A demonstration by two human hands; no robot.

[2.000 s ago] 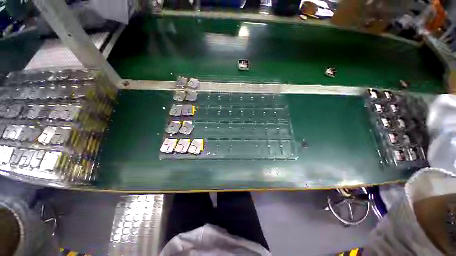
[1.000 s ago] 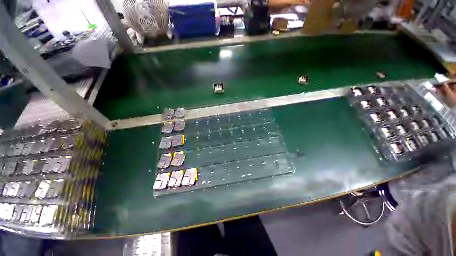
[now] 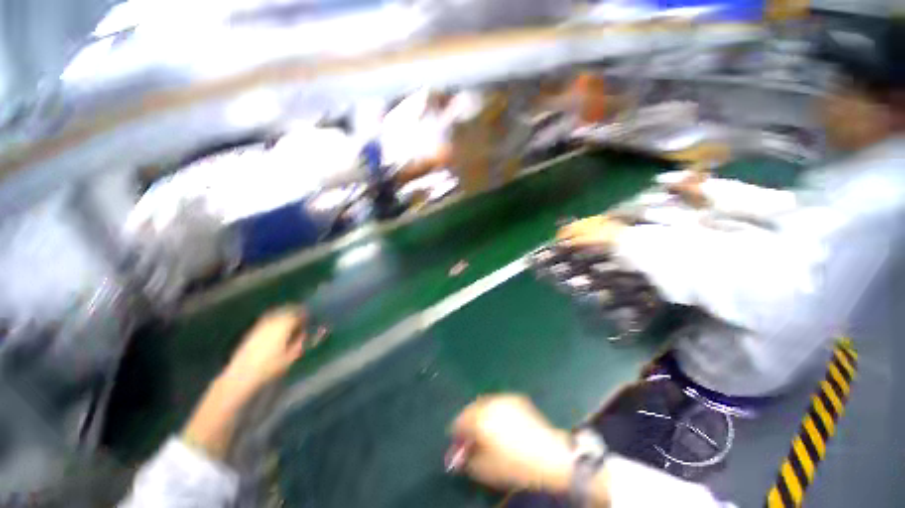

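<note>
The view is strongly blurred. My left hand (image 3: 266,349) reaches over the green conveyor, and a small dark unit (image 3: 317,335) shows right at its fingertips. I cannot tell whether the fingers grip it. My right hand (image 3: 508,437) is over the green bench, with its fingers curled and a small shiny piece (image 3: 456,457) at the fingertips, too blurred to name. A band is on the right wrist. Another small unit (image 3: 457,268) lies farther along the conveyor. The clear blister tray cannot be made out.
A pale metal rail (image 3: 476,289) divides conveyor and bench. At the right, a neighbouring worker (image 3: 754,258) in white sleeves reaches over a tray of dark units (image 3: 595,283). A round metal stool part (image 3: 695,437) and yellow-black floor tape (image 3: 816,427) are below right.
The view has swung right and tilted. Both my hands have come into view, the left over the conveyor, the right over the bench. The tray stack at left has gone out of view.
</note>
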